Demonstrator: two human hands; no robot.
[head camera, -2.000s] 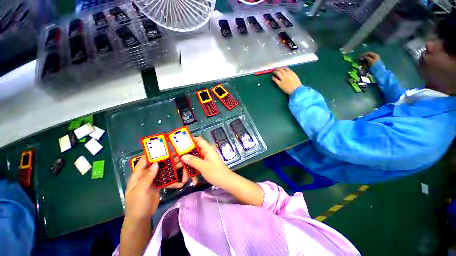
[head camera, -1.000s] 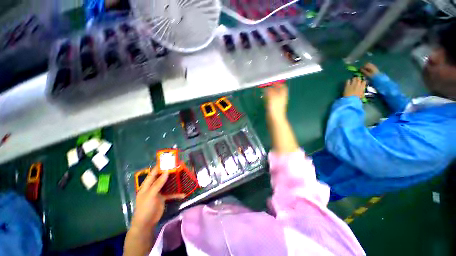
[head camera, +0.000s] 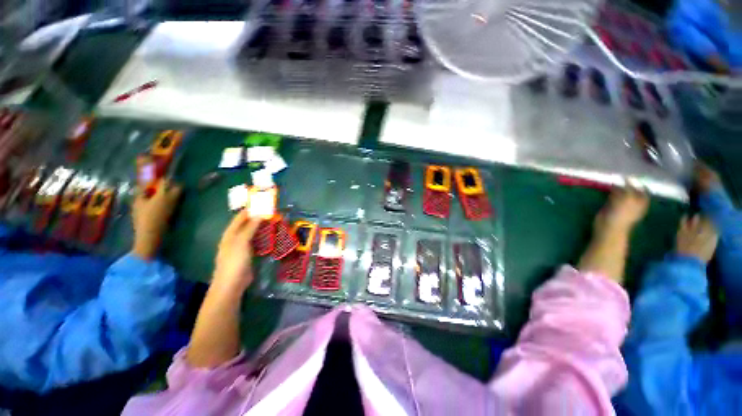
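Note:
My left hand (head camera: 234, 248) holds a red-orange keypad mobile phone (head camera: 260, 203) with a lit white screen, over the tray's left edge beside the white squares (head camera: 264, 172); a second red keypad shows close against it. My right hand (head camera: 622, 210) is far right, blurred, at the edge of the white surface by the end of a thin red stick (head camera: 582, 180); its fingertips are unclear. The clear blister tray (head camera: 325, 175) holds two face-up phones at top right, two at lower left, one dark phone (head camera: 397, 185) and several face-down phones (head camera: 429, 272) along the lower row.
Neighbours in blue sleeves are at left (head camera: 98, 317) and right (head camera: 675, 317). Green squares (head camera: 262, 140) lie by the white ones. A fan (head camera: 504, 36) and trays of dark phones (head camera: 333, 49) stand beyond the white surface (head camera: 244, 89), with a red pen (head camera: 136, 91) on it.
The view has swung left. My right hand left the phones and reached far right to the red stick's end. Another face-down phone and a lit-screen phone now show in the tray's lower row.

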